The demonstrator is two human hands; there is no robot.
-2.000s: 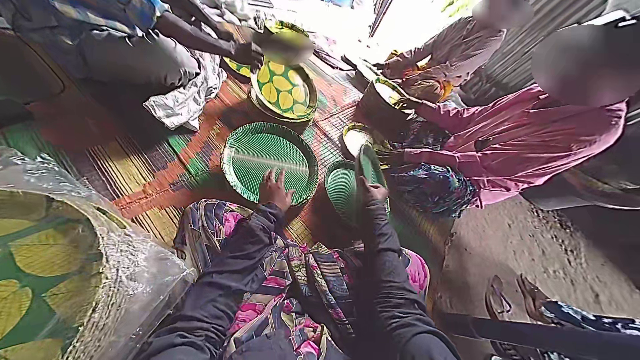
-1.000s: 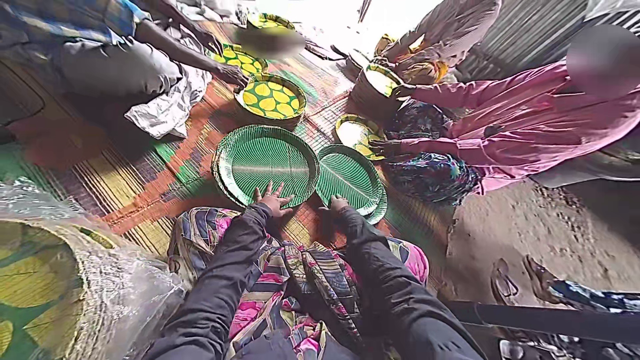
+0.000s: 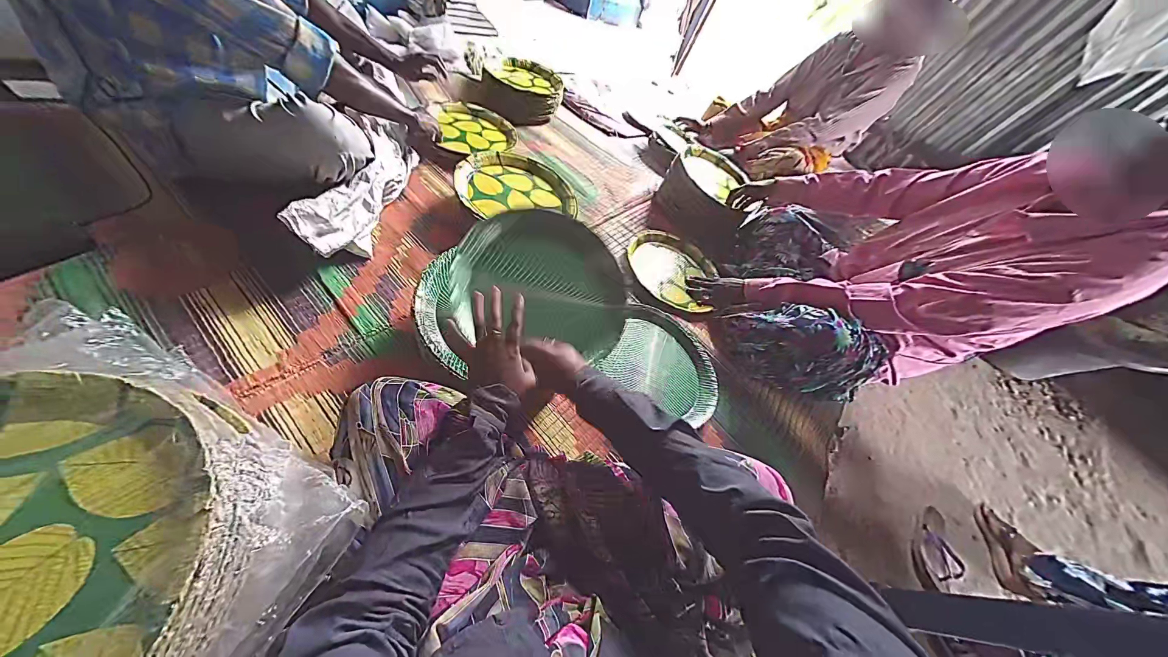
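Note:
A round green plate [image 3: 557, 265] with a leaf-vein pattern, somewhat blurred, is raised and tilted above a stack of green plates [image 3: 436, 315] on the mat. My right hand [image 3: 555, 363] is at its lower edge and appears to grip it; the fingers are partly hidden. Crossing in front of it, my left hand [image 3: 497, 351] has its fingers spread over the lower left of the plate. Whether its palm touches the plate is unclear. To the right lies another pile of green plates [image 3: 662, 365], close to my right forearm.
Stacks of yellow-and-green plates [image 3: 516, 190] stand ahead on the woven mat [image 3: 301, 365]. A plastic-wrapped stack [image 3: 91, 511] is at left. One person [image 3: 985, 255] in pink touches a yellow-rimmed plate [image 3: 671, 269]; others sit at left and farther back. Sandals [image 3: 940, 552] lie at lower right.
One second ago my hands rested on the two green piles. Now my right hand has moved left with a raised plate, which overlaps the left stack, and my hands are close together.

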